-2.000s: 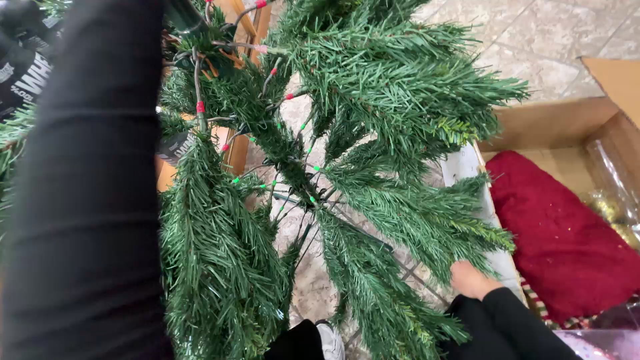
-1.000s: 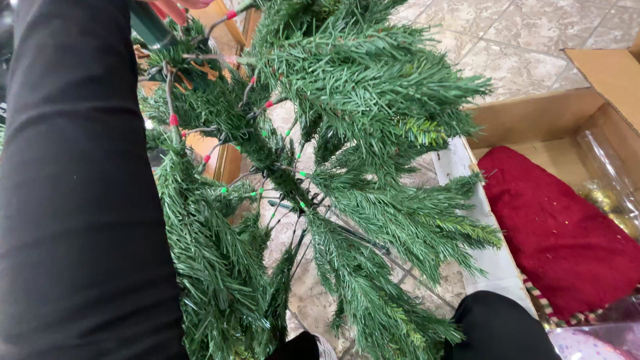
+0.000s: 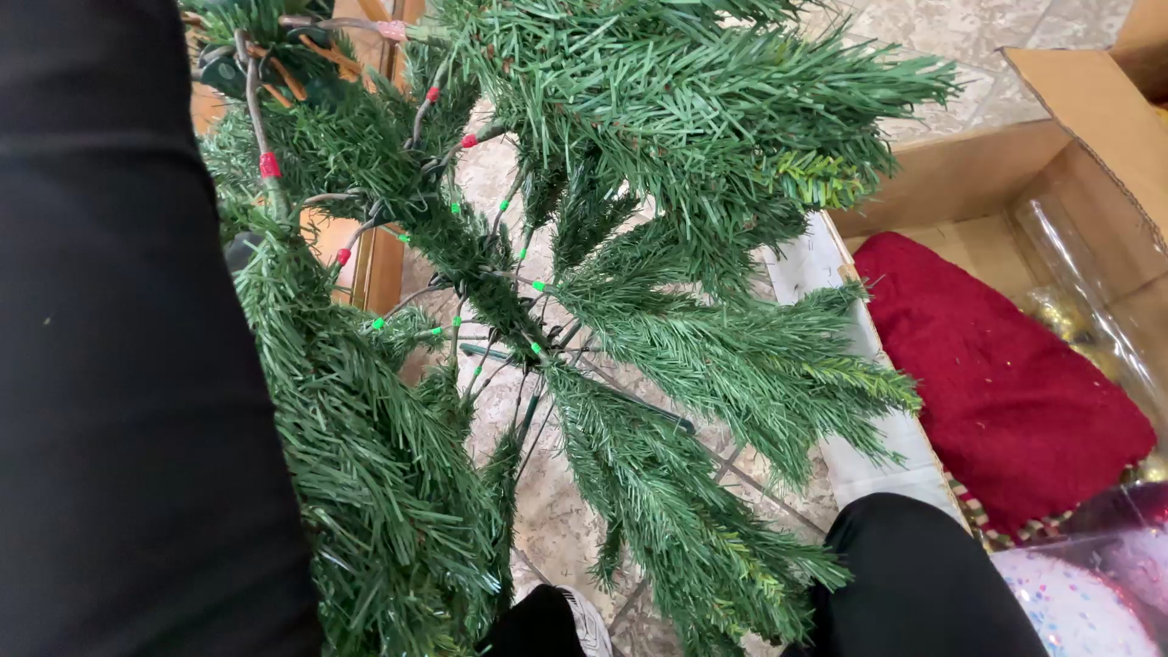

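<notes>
A partly spread artificial Christmas tree [image 3: 693, 347] fills the middle of the view, its green branches fanning out from a central pole. Red bands and green bands mark the wire ends of its branches near the pole. Low down, dark green metal legs of a stand [image 3: 657, 415] show between the branches. A black-sleeved arm runs down the left side, close against the left branches. Neither of my hands is visible; what they hold or touch cannot be seen.
At the right, an open cardboard box [image 3: 967, 173] holds dark red cloth [image 3: 995, 374], clear plastic and gold ornaments. Pale ornaments [image 3: 1077, 602] lie at the lower right. Wooden furniture [image 3: 379, 265] stands behind the branches at left. My knee and shoe are below, over the tiled floor [image 3: 566, 538].
The hand low at the right beside the branches two seconds ago is out of view. Fingers seen at the top left one second ago are also out of view.
</notes>
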